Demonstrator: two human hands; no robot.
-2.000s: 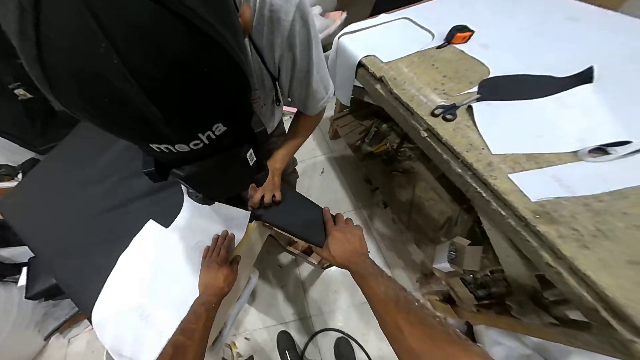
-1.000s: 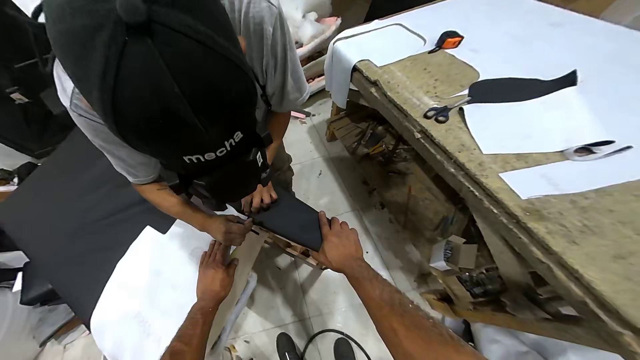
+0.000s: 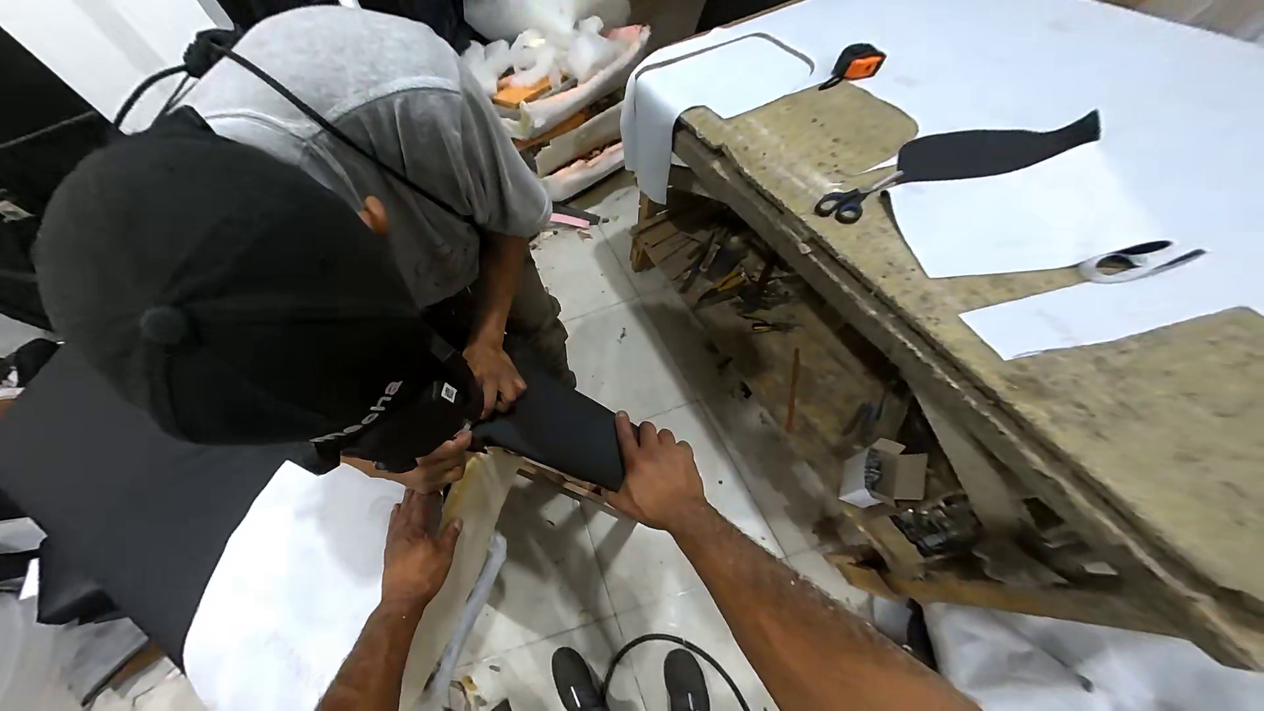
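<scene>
My right hand (image 3: 660,472) grips the near end of a wood-framed piece covered in black upholstery material (image 3: 563,430). My left hand (image 3: 417,553) rests with its fingers on the edge of the white backing (image 3: 296,583), beside yellowish foam (image 3: 484,504). Across from me a co-worker in a black cap (image 3: 237,296) bends low over the joint between the two. One of the co-worker's hands (image 3: 494,377) presses the black material, while the other (image 3: 439,464) is at the white sheet's edge, close to my left fingertips. The cap hides part of that spot.
On the worktable (image 3: 1136,415) at right lie dark-handled scissors (image 3: 842,204), a black cut piece (image 3: 997,153), white-handled scissors (image 3: 1126,265) and a tape measure (image 3: 861,64). Beneath it stands an open carton (image 3: 884,474). A dark cable (image 3: 681,642) runs by my shoes on the tiled floor.
The co-worker's head has moved left and lower, over the white sheet. One second ago and now a co-worker's hand is near my left fingers; two seconds ago it was not. My hands stay in place.
</scene>
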